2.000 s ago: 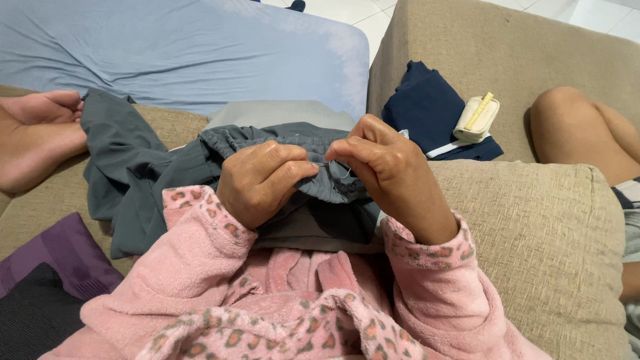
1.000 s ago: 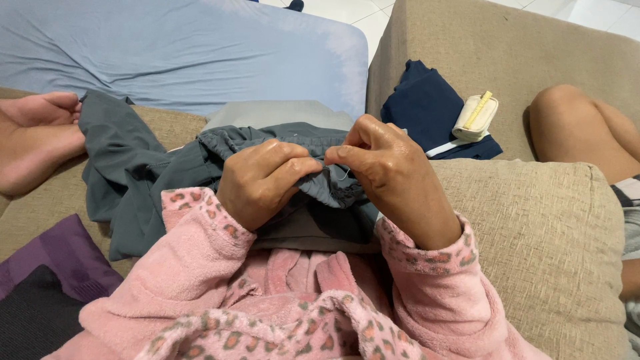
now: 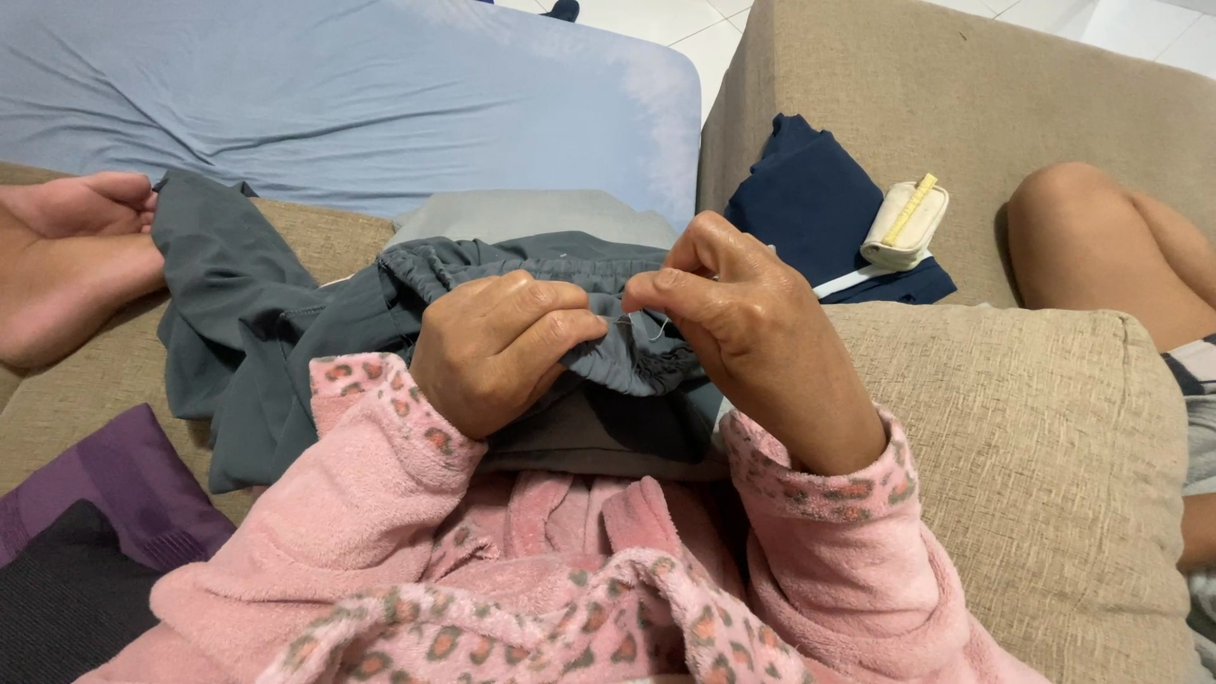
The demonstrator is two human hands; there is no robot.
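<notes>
A dark grey-green garment [image 3: 351, 328] with a gathered elastic waistband [image 3: 513, 271] lies across my lap. My left hand [image 3: 503, 347] grips the waistband fabric between thumb and bent fingers. Just to its right, my right hand [image 3: 750, 318] has its thumb and forefinger pinched together at the garment's edge. A short loop of pale thread [image 3: 657, 328] shows between the hands, over the lighter grey inner fabric [image 3: 617, 361]. Whatever the right fingertips pinch is too small or hidden to tell.
A navy folded cloth [image 3: 807, 204] carries a cream pouch [image 3: 907, 225] with a yellow tape measure [image 3: 912, 209]. A beige cushion [image 3: 1026, 456] is at my right. Another person's bare foot [image 3: 76, 247] is at left, a bare knee [image 3: 1073, 228] at right. Purple and black cloth [image 3: 123, 494] lies lower left.
My right hand has shifted slightly at the waistband, and its fingertips now stand a little apart from my left fingers. My left hand keeps its hold on the fabric.
</notes>
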